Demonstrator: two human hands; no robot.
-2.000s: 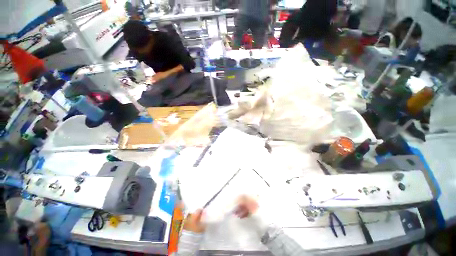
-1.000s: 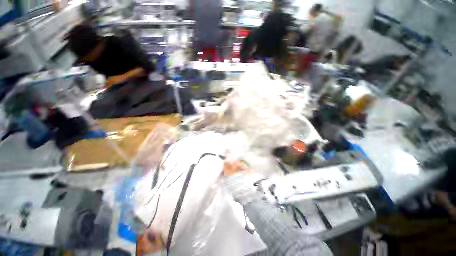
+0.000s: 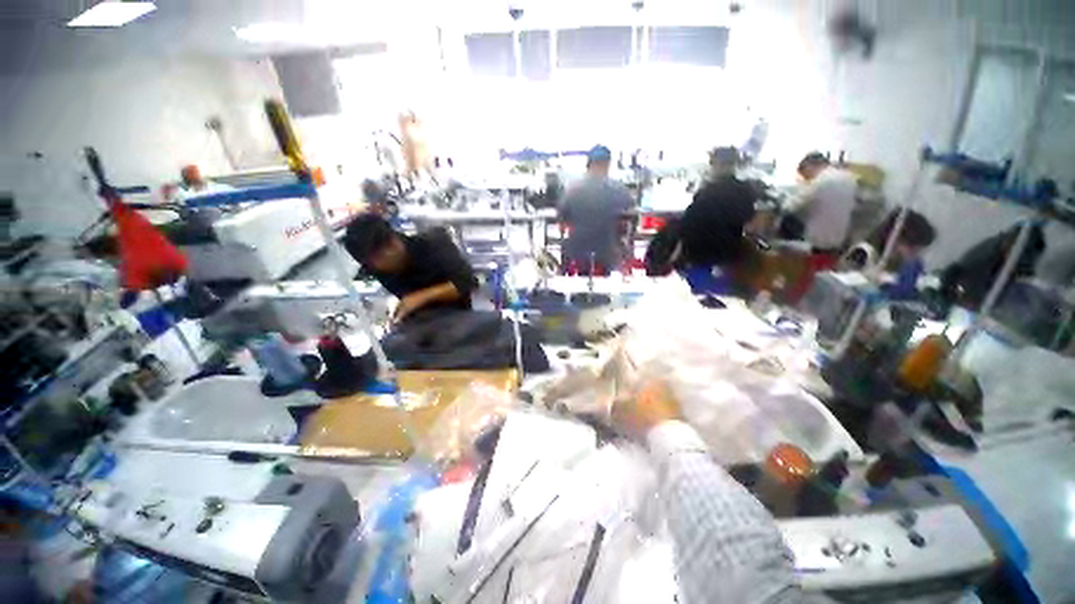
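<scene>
My right hand (image 3: pixel 648 405), blurred, is stretched forward at the near edge of the large crumpled cream fabric bundle (image 3: pixel 737 383). Its fingers touch or overlap the bundle; whether they grip it cannot be told. The grey checked sleeve crosses the right part of the white sheets (image 3: pixel 525 472). The white sheets lie between the two machines, with narrow dark strips (image 3: pixel 589 564) on them. Shiny clear plastic (image 3: pixel 472 419) lies crinkled at their far left side. My left hand is not in view.
A sewing machine (image 3: pixel 265 537) stands left and another (image 3: pixel 884 549) right. A tan wrapped packet (image 3: pixel 354 413) lies behind the left one. An orange-topped cone (image 3: pixel 789 461) stands right of my sleeve. A person (image 3: pixel 413 266) works with dark cloth across the table; several people are farther back.
The view has tilted up. My right hand has moved forward from the white sheets to the cream bundle. The lifted white sheets now lie down, and my left hand has left the view.
</scene>
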